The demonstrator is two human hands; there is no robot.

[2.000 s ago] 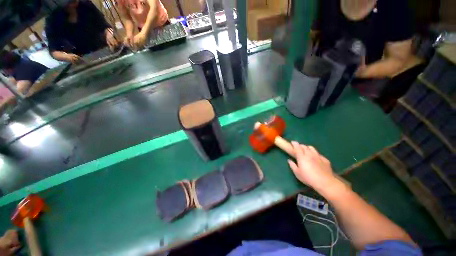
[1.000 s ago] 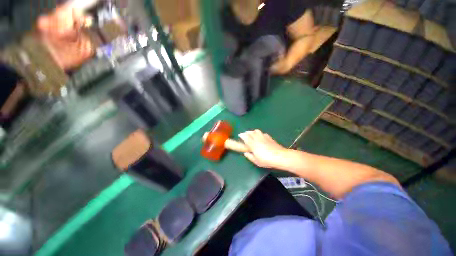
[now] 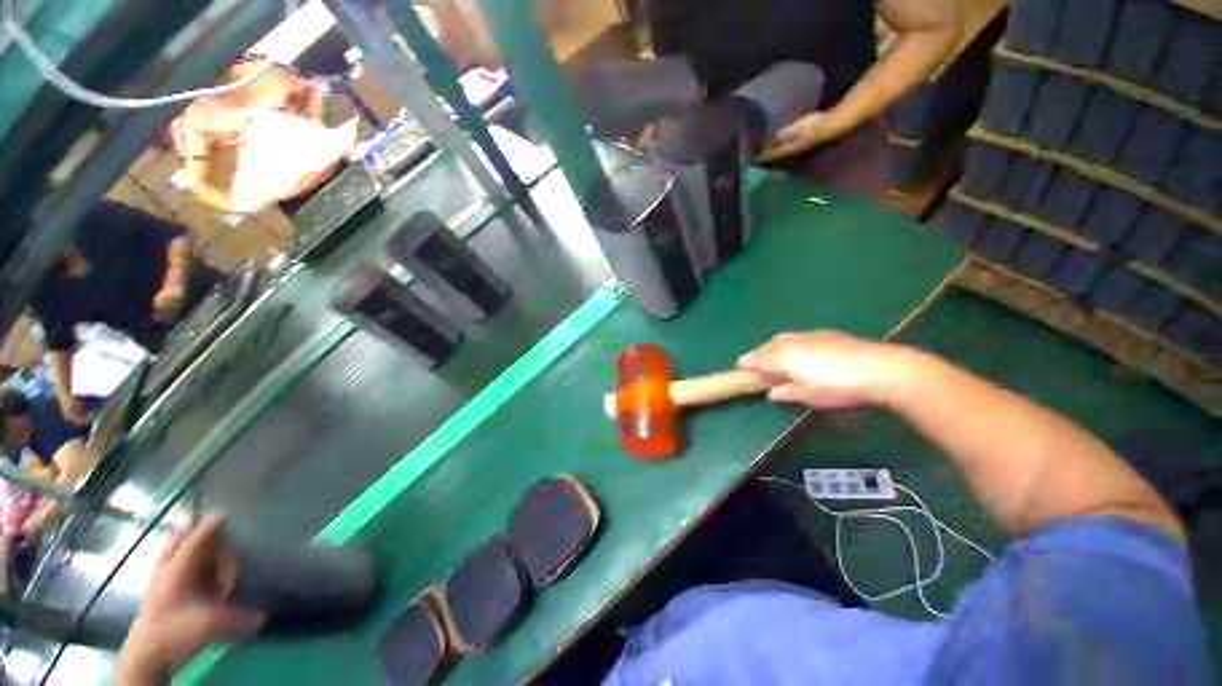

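My right hand [image 3: 820, 370] holds the pale wooden handle of a mallet [image 3: 650, 401]. Its orange-red head is over the green bench. End covers [image 3: 552, 532] lie in a row along the near bench edge, dark faces up, some stacked with brown rims showing. My left hand is not in view. At the lower left a hand [image 3: 188, 599], which seems to be a neighbour's, grips a dark, blurred speaker body [image 3: 306, 587], tilted on its side in the picture, near the bright green rail. Its end face cannot be made out.
Grey speaker bodies [image 3: 653, 244] stand by the green post, near another person's arm [image 3: 871, 94]. Two dark bodies [image 3: 409, 316] are on the belt [image 3: 362, 416]. Layered speaker stacks [image 3: 1085, 188] stand at right. A power strip [image 3: 847, 484] with white cable is below the bench edge.
The view has turned right and tilted. The brown-topped speaker body that stood behind the covers is gone from there; a body is now gripped farther left. My right hand still holds the mallet.
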